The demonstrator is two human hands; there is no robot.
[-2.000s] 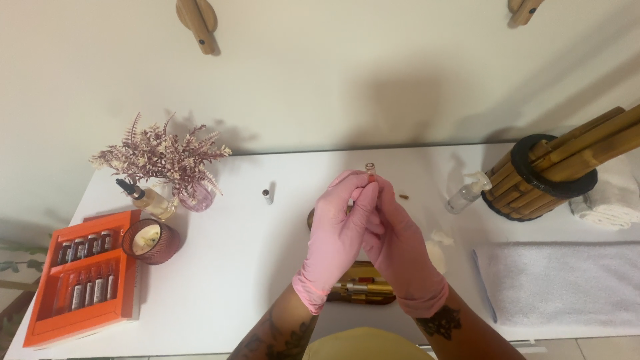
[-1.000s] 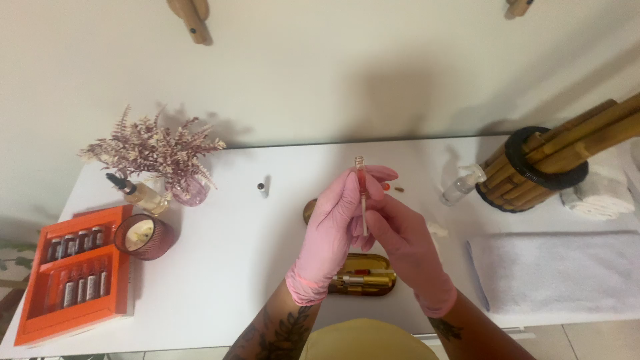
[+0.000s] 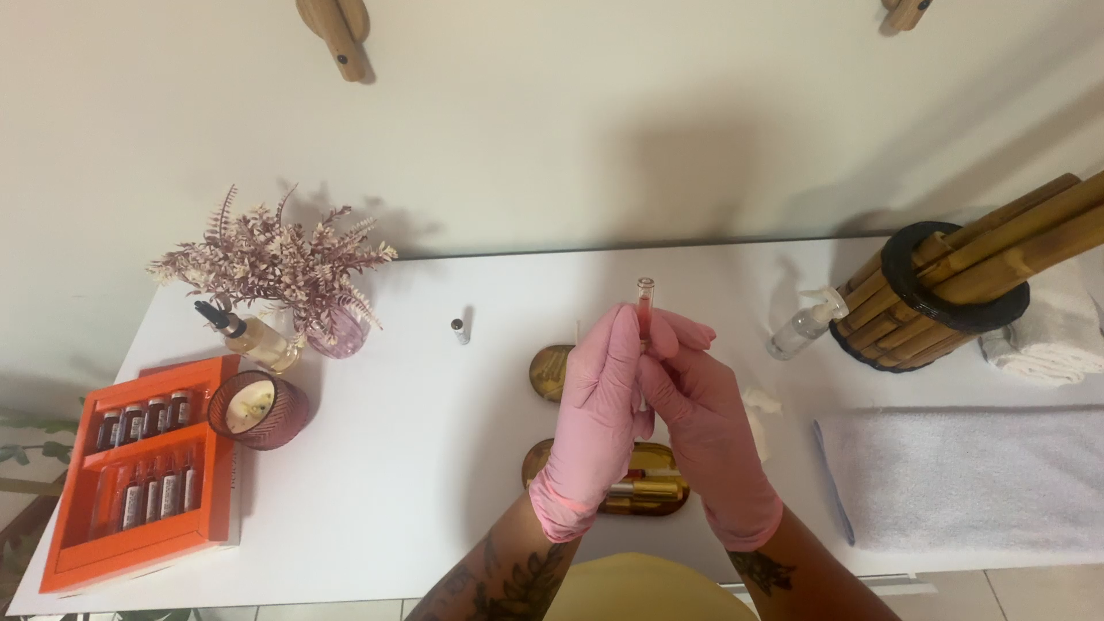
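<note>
Both my hands wear pink gloves and meet above the middle of the white table. My left hand and my right hand hold a small clear glass tube upright between their fingers, with red liquid inside. Its lower part is mostly hidden by the fingers. Below them lies an amber oval tray with a gold pen-like tool on it, partly covered by my left hand. A smaller amber dish sits behind my left hand. A little dark-topped vial stands off to the left.
At left are an orange box of vials and ampoules, a candle in a ribbed glass, a dropper bottle and a flower vase. At right stand a pump bottle, a bamboo holder and a folded towel.
My hands have stayed together around the glass tube. My finger positions have shifted, and more of the tube's top and its red liquid shows than two seconds ago.
</note>
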